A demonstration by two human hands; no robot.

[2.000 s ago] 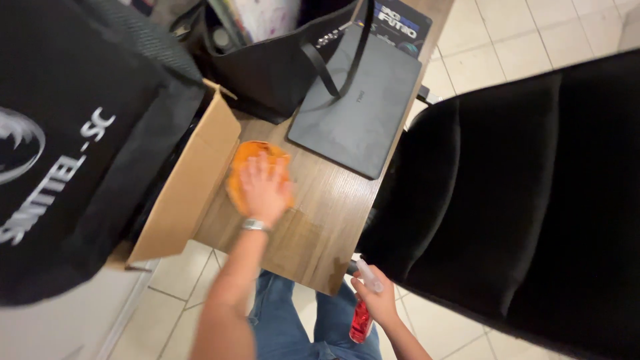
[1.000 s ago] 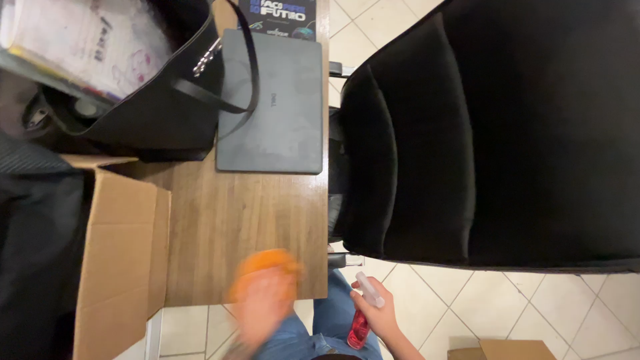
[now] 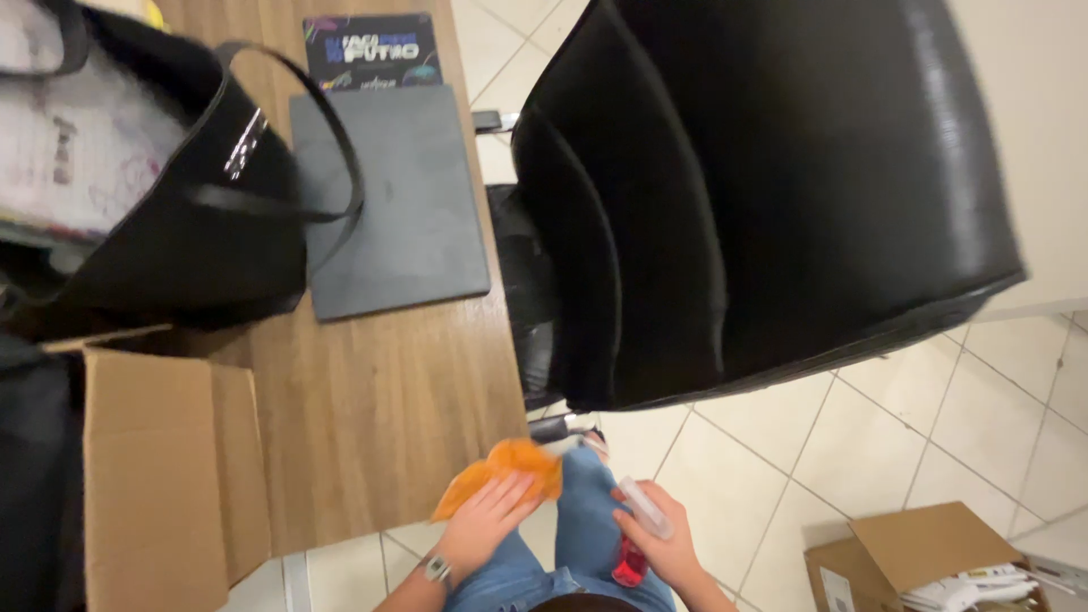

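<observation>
My left hand (image 3: 486,520), with a watch on its wrist, presses an orange cloth (image 3: 520,463) at the near right corner of the wooden desk (image 3: 391,399). Part of the cloth hangs past the edge. In my right hand (image 3: 667,535) is a small spray bottle (image 3: 631,561) with red liquid and a clear cap, held above my lap, away from the desk. A closed dark grey laptop (image 3: 399,204) lies farther up the desk, a strap of the black tote bag (image 3: 229,229) over it.
An open cardboard box (image 3: 161,476) borders the desk at left. A black padded chair (image 3: 765,187) stands along the right edge. A printed dark folder or booklet (image 3: 374,51) lies beyond the laptop. Another cardboard box (image 3: 926,544) with papers sits on the tiled floor at lower right.
My left hand and the orange cloth have moved from the middle of the desk near the box to its near right corner. The right hand still holds the bottle. The view has turned.
</observation>
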